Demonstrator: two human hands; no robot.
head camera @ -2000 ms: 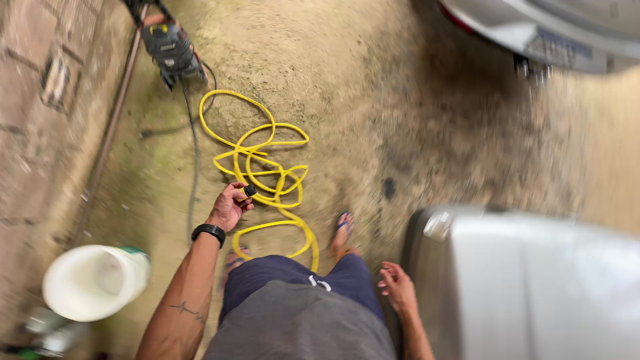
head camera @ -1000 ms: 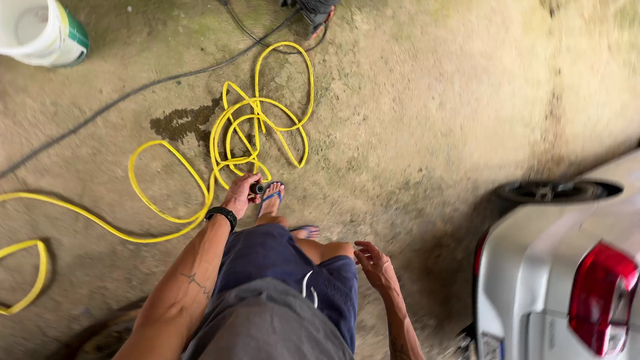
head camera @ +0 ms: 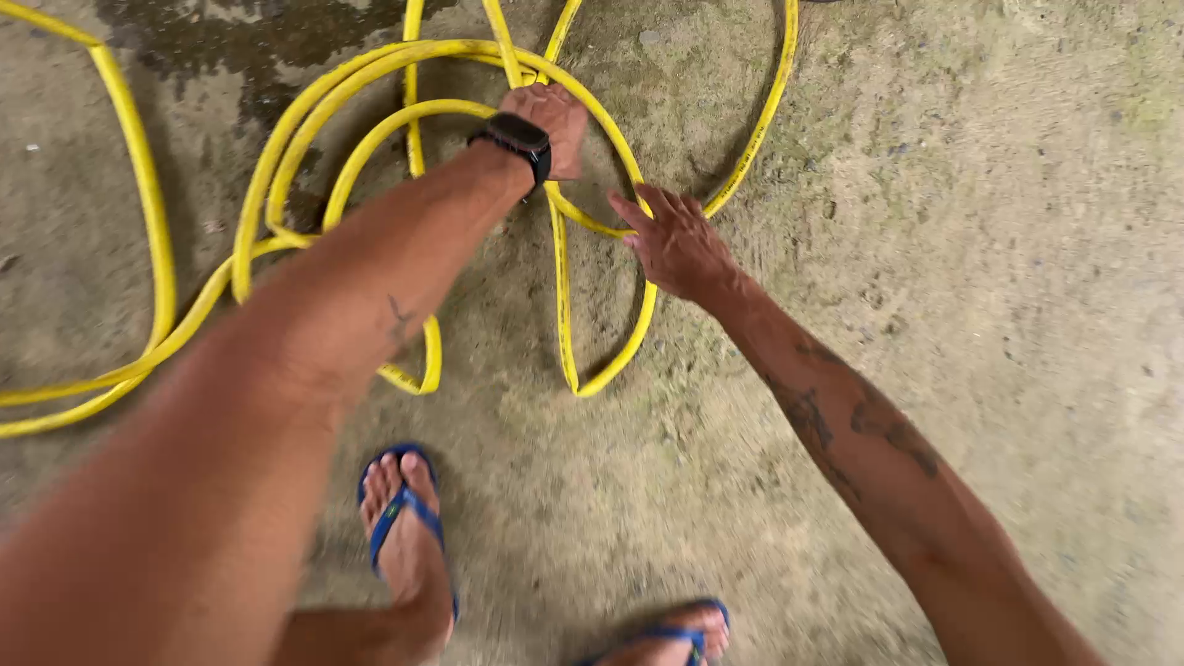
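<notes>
A yellow hose [head camera: 143, 176] lies in loose, crossing loops on the concrete floor. My left hand [head camera: 552, 125], below a black wristwatch [head camera: 520, 136], is down among the loops where several strands cross; its fingers are hidden behind the back of the hand, so its grip does not show. Just right of it, my right hand [head camera: 680, 236] reaches over the right side of a loop, fingers spread and pointing up-left. The hose passes under its fingers, and no grip on it can be made out.
My feet in blue flip-flops [head camera: 407, 504] stand on the concrete floor [head camera: 925, 277] below the hose loops. A dark wet patch [head camera: 250, 46] is on the floor at the upper left. A hose loop reaches toward the top right.
Both hands have moved down to the hose on the floor. Earlier my left hand held a small dark fitting, and my right hand was by my leg. The view has come much closer to the floor.
</notes>
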